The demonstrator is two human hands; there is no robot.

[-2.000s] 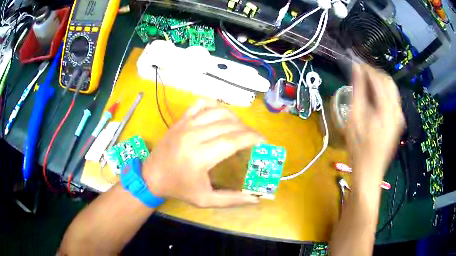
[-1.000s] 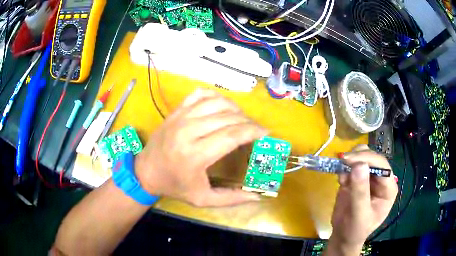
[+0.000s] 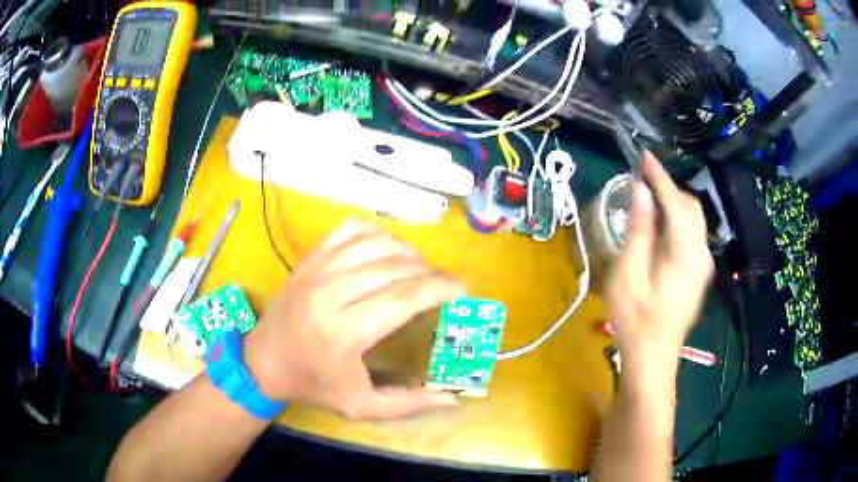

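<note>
My left hand, with a blue wristband, holds a small green circuit board between thumb and fingers above the yellow mat, its side with small parts facing up. A white cable runs from behind the board's right edge. My right hand is blurred and raised at the right, away from the board, partly over a clear round tub. A slim grey tool shows blurred at its fingertips; its details cannot be made out.
A second green board, tweezers and probes lie left. A yellow multimeter is behind them. A white housing and red-topped module lie behind the held board. A fan stands back right.
A second ago my right hand held a pronged slim tool at the board's right edge; now it is raised away toward the tub. My left hand still holds the board. The camera view has shifted.
</note>
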